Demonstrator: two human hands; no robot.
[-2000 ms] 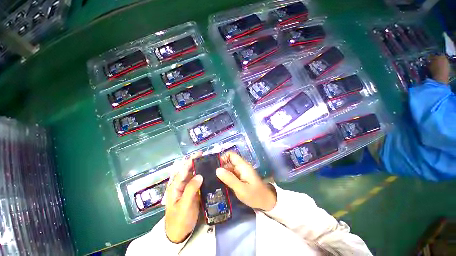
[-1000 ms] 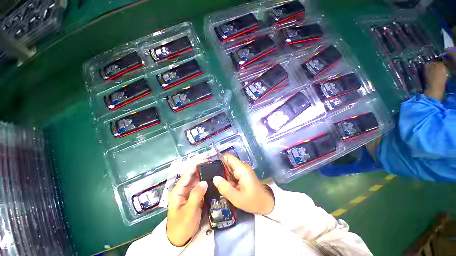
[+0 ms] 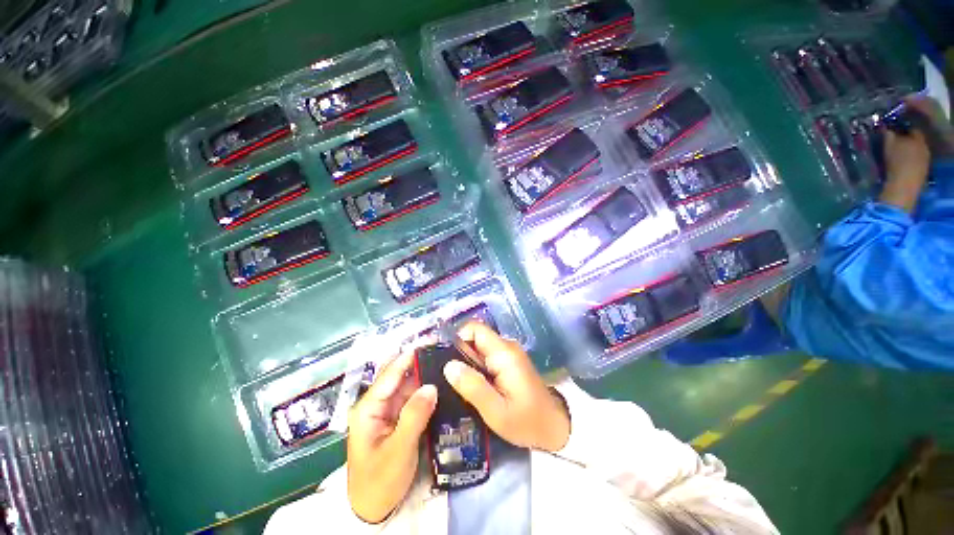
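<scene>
My left hand [image 3: 385,439] and my right hand [image 3: 513,387] hold a phone body [image 3: 452,418] between them at the bottom centre, close to my coat. Its plain black end points away from me and its silvery-blue electronics end points toward me. Both thumbs lie on the black part. A thin pale or metallic piece shows at my right fingertips; I cannot tell what it is. A clear sheet [image 3: 354,395] lies beside my left hand, over the near end of the left blister tray [image 3: 298,324]. That tray holds several phone bodies and has one empty pocket.
A second blister tray [image 3: 586,364] with phone bodies lies to the right. Stacked clear trays [image 3: 52,397] stand at the left edge. A person in a blue sleeve [image 3: 868,282] works at another tray on the right. Another tray pile [image 3: 63,42] is at the top left.
The phone body in my hands has moved slightly down, toward me. The trays sit slightly further left in view. The other person's hand has shifted over their tray.
</scene>
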